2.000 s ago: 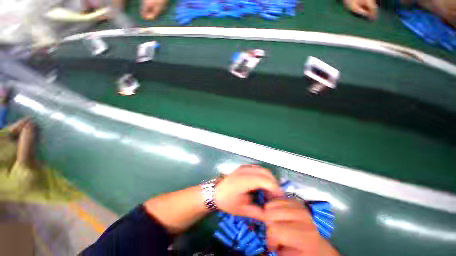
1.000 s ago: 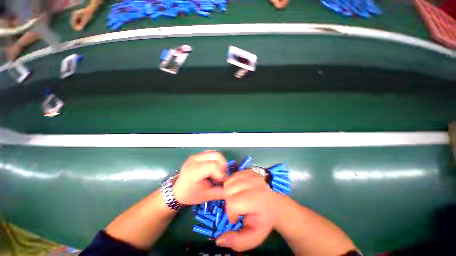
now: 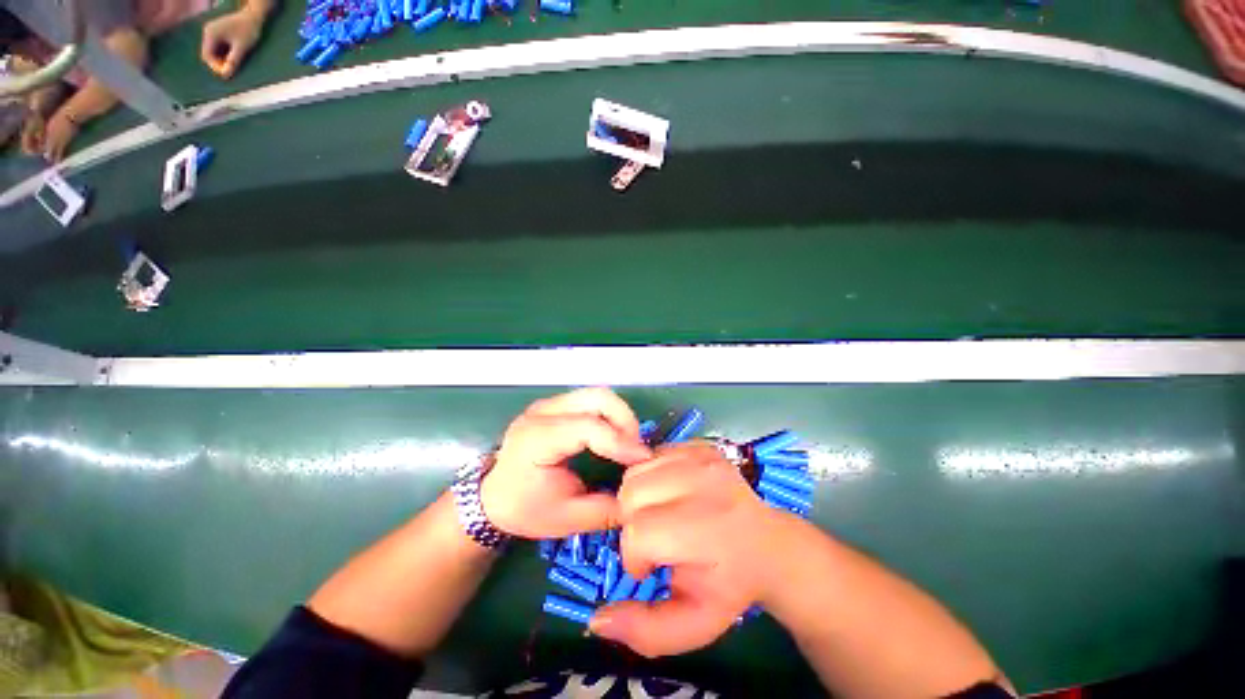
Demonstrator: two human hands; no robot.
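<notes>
Blue battery cells (image 3: 575, 582) lie in a pile on the green bench directly in front of me, partly under my hands; more stick out to the right of my right hand. My left hand (image 3: 557, 464), with a metal watch at the wrist, is bent with its fingertips meeting my right hand. My right hand (image 3: 690, 546) is curled over the pile, knuckles up. Whatever is between the fingertips is hidden by the fingers, so I cannot tell what either hand holds.
A white rail (image 3: 683, 363) separates the bench from the green conveyor belt (image 3: 546, 294). White frames (image 3: 628, 133) with blue cells lie spaced on the belt. Beyond the far rail are another blue cell pile (image 3: 358, 25), a person's hand (image 3: 232, 41) and a reddish tray (image 3: 1219, 34).
The view has swung right and levelled, so the belt units appear further left. My hands stay together over the pile with only slight finger movement.
</notes>
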